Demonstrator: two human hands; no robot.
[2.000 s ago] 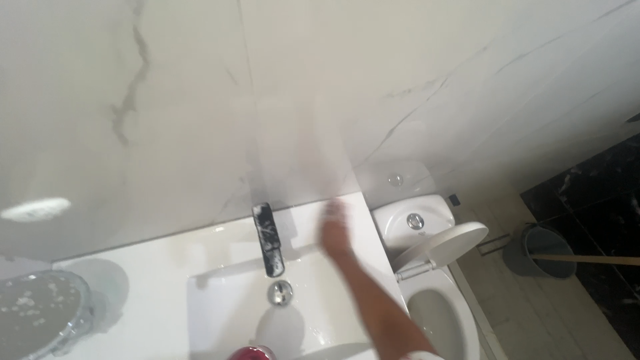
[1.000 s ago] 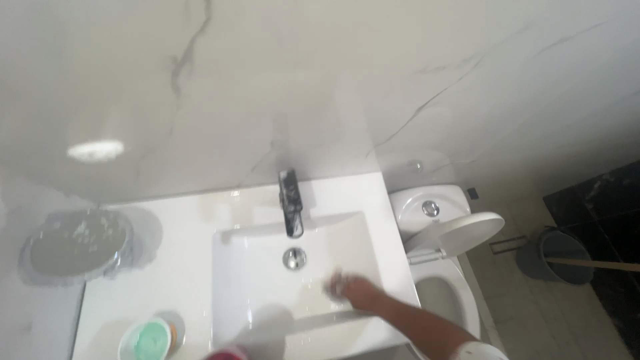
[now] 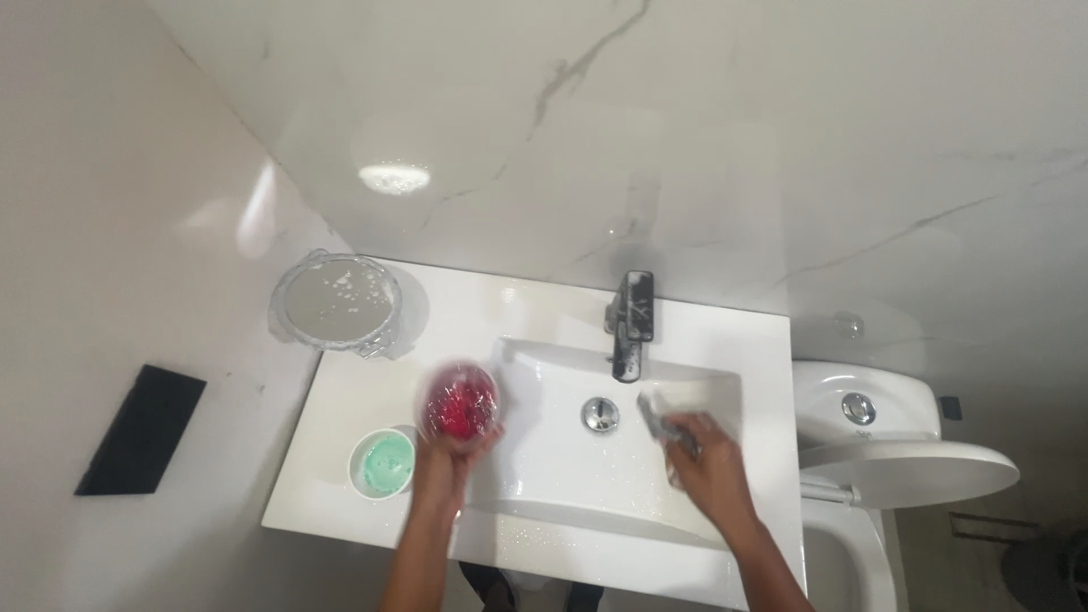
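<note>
My left hand (image 3: 455, 455) holds a clear round container with something red and wet in it (image 3: 461, 401), over the left edge of the white sink basin (image 3: 552, 476). My right hand (image 3: 701, 463) grips a grey cloth or sponge (image 3: 659, 421), blurred, above the basin's right part. Between my hands lies the metal drain plug (image 3: 601, 415). Behind it stands the black faucet (image 3: 631, 327), streaked with whitish foam. Left of my left hand, a white cup with green foamy liquid (image 3: 382, 463) rests on the white countertop (image 3: 331, 510).
A round mirror with a clear rim (image 3: 340, 302), spotted with foam, is at the countertop's back left corner. To the right is a white toilet (image 3: 867, 391) with its lid raised. A dark bucket (image 3: 1045, 565) stands on the floor. Marble-patterned wall (image 3: 722, 127) rises behind the faucet.
My left hand has come into view with the red container. My right hand, seen earlier beside the faucet, is now over the basin. The view has shifted left.
</note>
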